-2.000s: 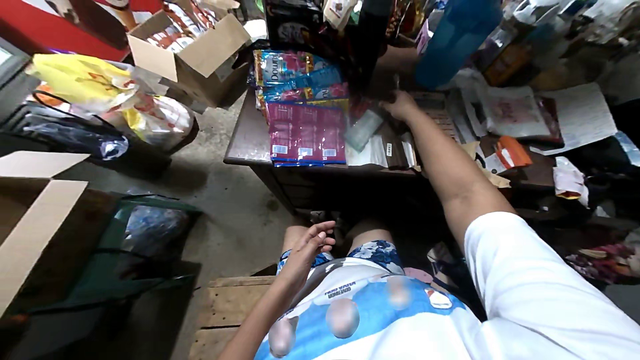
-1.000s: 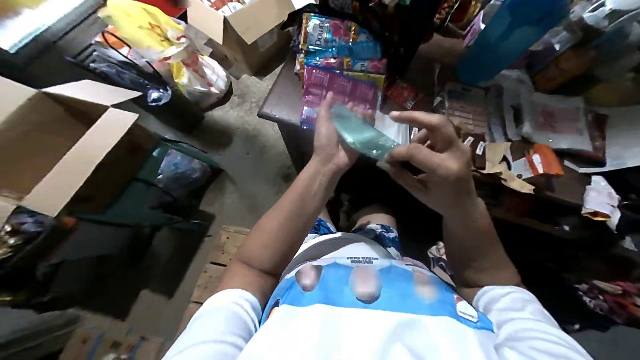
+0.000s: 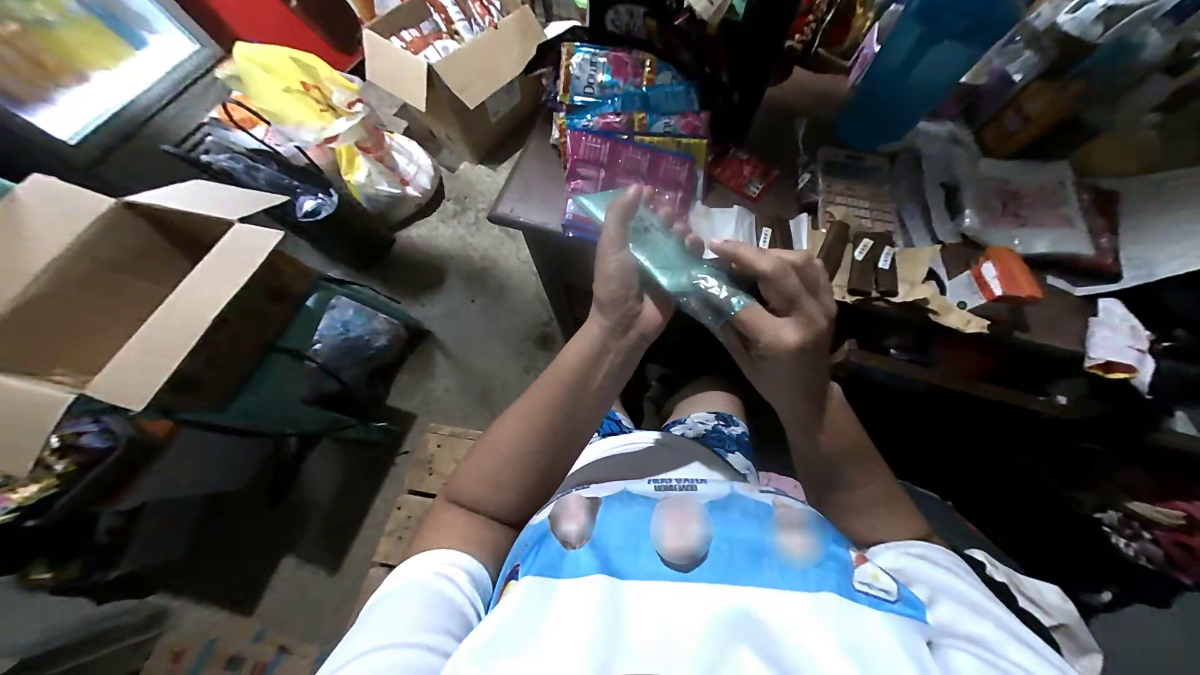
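A green translucent plastic packet (image 3: pixel 677 258) lies slanted between my two hands, above the desk's front edge. My left hand (image 3: pixel 630 272) holds its upper left part, thumb up along it. The fingers of my right hand (image 3: pixel 783 295) are on its lower right end. Just beyond sit pink sachet strips (image 3: pixel 623 173) and blue sachet packs (image 3: pixel 628 80), stacked at the desk's left corner. To the right of my right hand are small dark brown bars with white labels (image 3: pixel 872 264) on torn brown paper.
A calculator (image 3: pixel 855 190), an orange packet (image 3: pixel 1006 275) and clear plastic bags (image 3: pixel 1022 206) lie on the desk (image 3: pixel 520 192). A blue container (image 3: pixel 923 70) stands behind. An open cardboard box (image 3: pixel 141 281), a yellow plastic bag (image 3: pixel 300 89) and another filled box (image 3: pixel 459 84) are at left.
Two seconds ago the green packet lay on the desk and my right hand reached over the desk. The packet is now up in both hands; since one second ago my right hand has stayed at its lower end.
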